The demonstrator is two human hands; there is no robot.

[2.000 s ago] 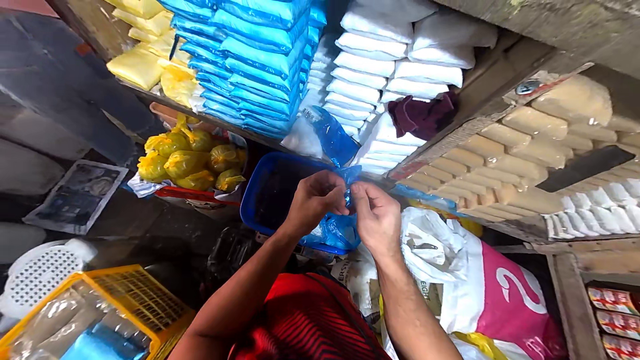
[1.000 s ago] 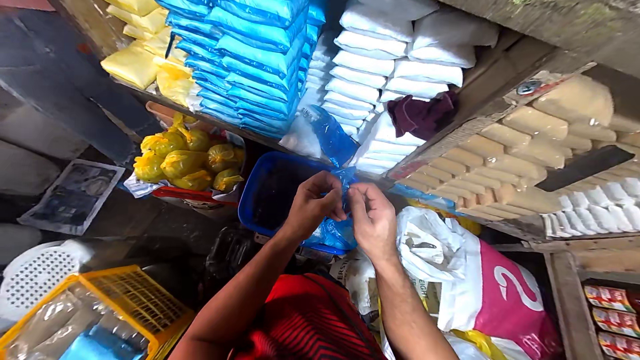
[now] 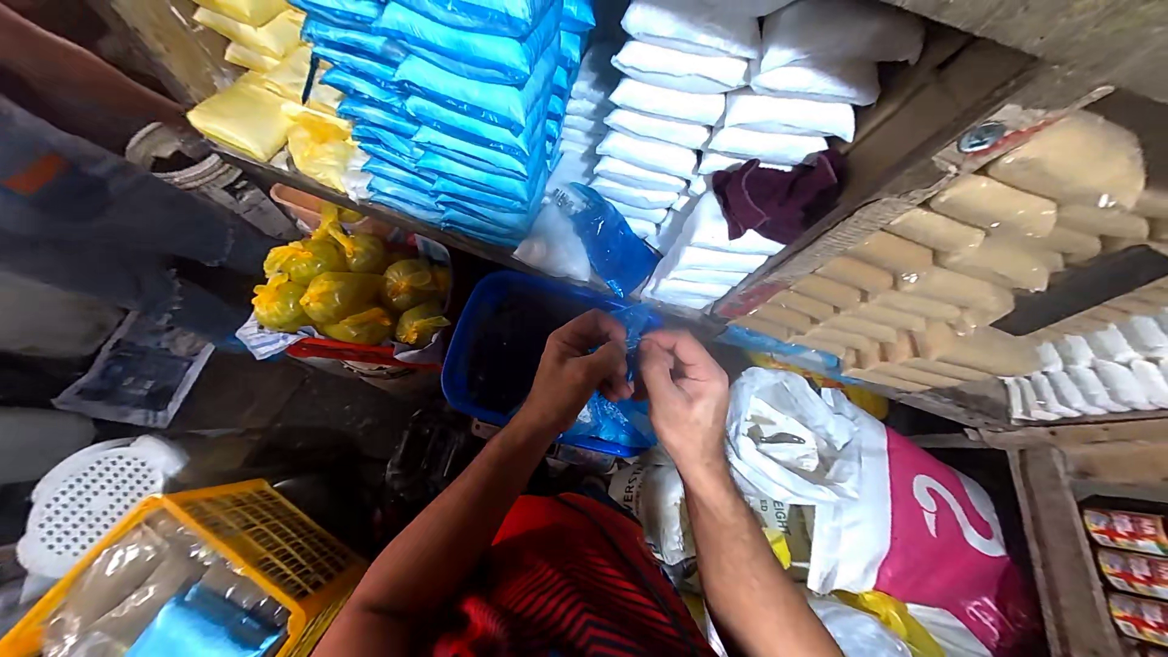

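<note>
Above a blue plastic tub [image 3: 464, 388], both hands pinch the upper part of a blue plastic bag [image 3: 634, 321]. My left hand [image 3: 584, 365] holds it from the left with bent fingers, and my right hand [image 3: 680, 388] grips it from the right, the fingertips close together. The bag's lower part hangs beneath the hands near the tub's right side; its contents cannot be made out. Just beyond the tub, another blue plastic bag [image 3: 607, 237] lies beside stacked blue packets [image 3: 474, 119] and white packets [image 3: 666, 100].
Yellow-bagged round items [image 3: 342, 297] fill a red container at left. A yellow crate [image 3: 265, 538] and a white perforated plastic piece [image 3: 100, 497] stand lower left. On the right are a white and pink sack [image 3: 940, 520] and shelves of brown packets [image 3: 940, 265]. A person's arm [image 3: 73, 73] shows upper left.
Both hands stay over the tub with the blue bag between them; only their fingers have shifted slightly. At upper left, a person's arm has come into view.
</note>
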